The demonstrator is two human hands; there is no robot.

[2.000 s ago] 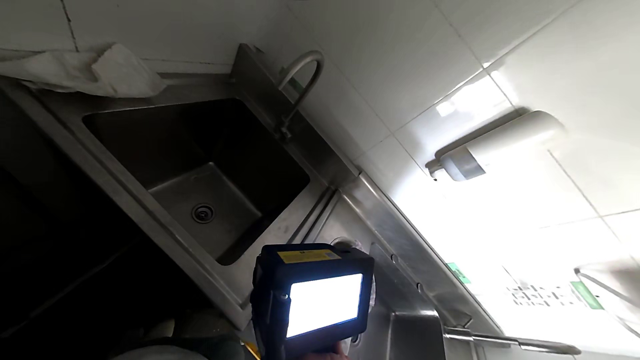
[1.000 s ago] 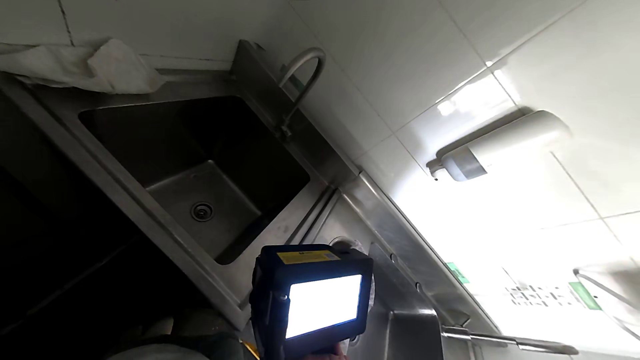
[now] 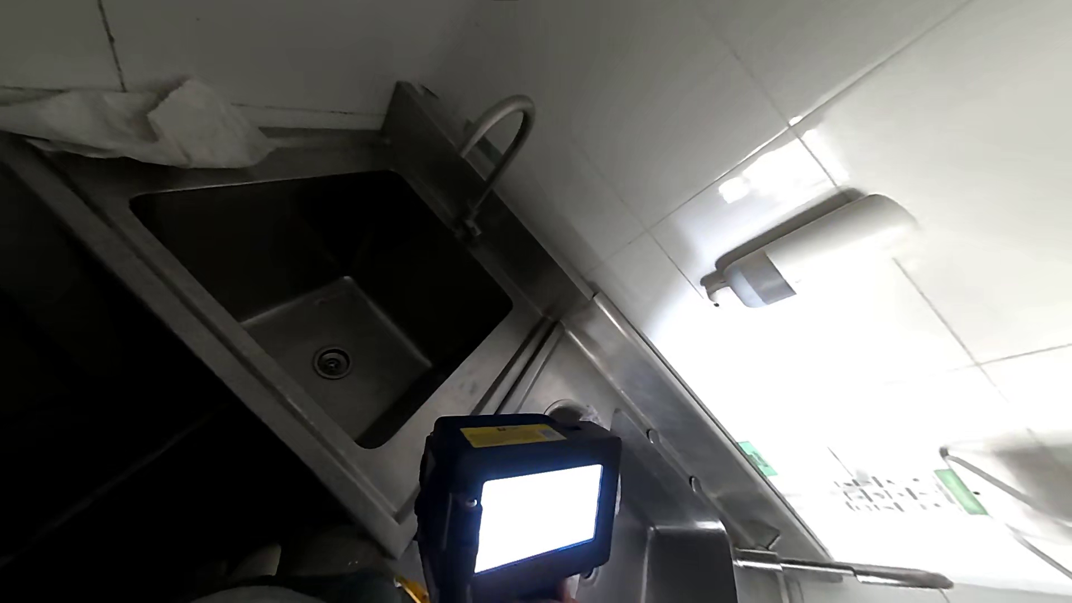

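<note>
A dark handheld device (image 3: pixel 519 502) with a bright white screen and a yellow label on top stands upright at the lower middle. Just below its screen, a small part of a hand (image 3: pixel 563 593) shows at the bottom edge; which hand it is cannot be told, and most of it is hidden behind the device. No other hand is visible. Behind the device lies a stainless steel sink basin (image 3: pixel 335 394) with a round drain (image 3: pixel 332 363) and a curved faucet (image 3: pixel 526 126) at its far side.
A crumpled white cloth or bag (image 3: pixel 188 126) lies on the sink's back left rim. A wall-mounted soap dispenser (image 3: pixel 816 247) is at right. A second steel basin (image 3: pixel 691 561) and a metal lever-like fitting (image 3: pixel 846 572) are at lower right. Light glares on the white wall tiles (image 3: pixel 636 142).
</note>
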